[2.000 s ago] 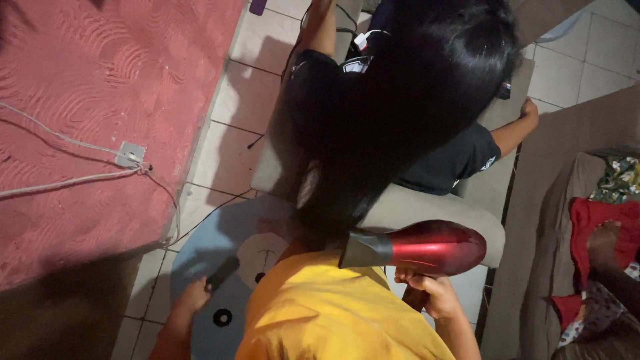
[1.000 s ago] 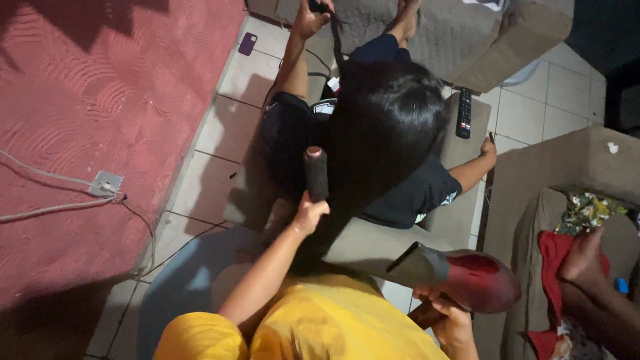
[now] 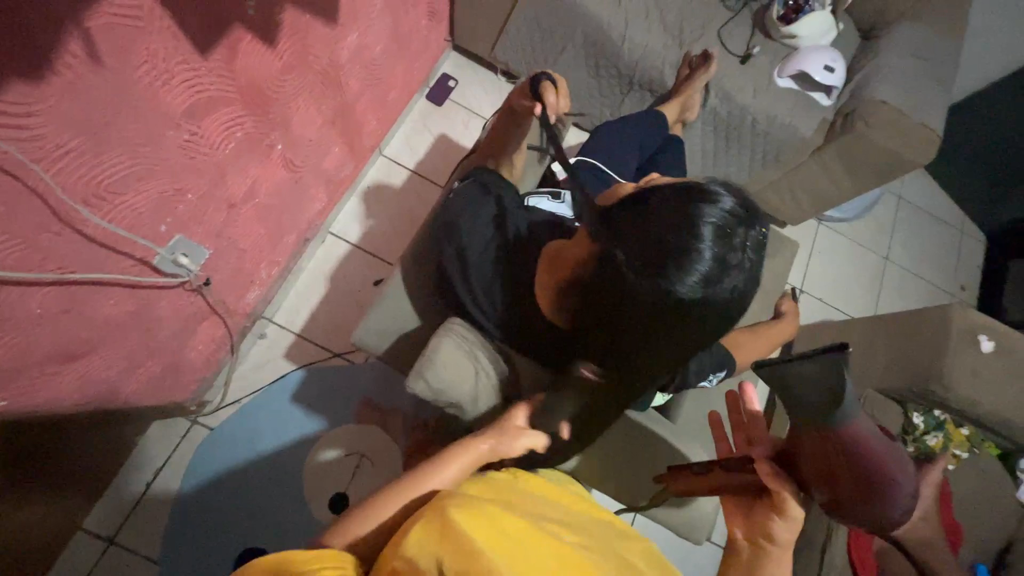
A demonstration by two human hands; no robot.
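A seated person's long dark hair (image 3: 680, 264) hangs down the back toward the yellow shirt I wear. My left hand (image 3: 520, 432) grips a dark hairbrush (image 3: 564, 400), blurred and partly lost against the lower lengths of the hair. To the right, my right hand (image 3: 756, 480) holds a red and black hair dryer (image 3: 852, 448) by its handle, palm showing and several fingers extended. The dryer's wide black nozzle (image 3: 804, 368) points up and slightly left, apart from the hair. The seated person's raised hand (image 3: 552, 96) holds a separate dark strand.
A pink textured wall with a socket and cables (image 3: 182, 258) is at left. A phone (image 3: 442, 89) lies on the tiled floor. A blue round rug (image 3: 248, 448) is at lower left. Sofas (image 3: 872, 152) stand at upper right and right; another person's foot (image 3: 920, 496) shows beside the dryer.
My left hand has brought the brush from beside the head down to the lower hair. The fingers of my right hand have spread, and the dryer's nozzle has turned more upward.
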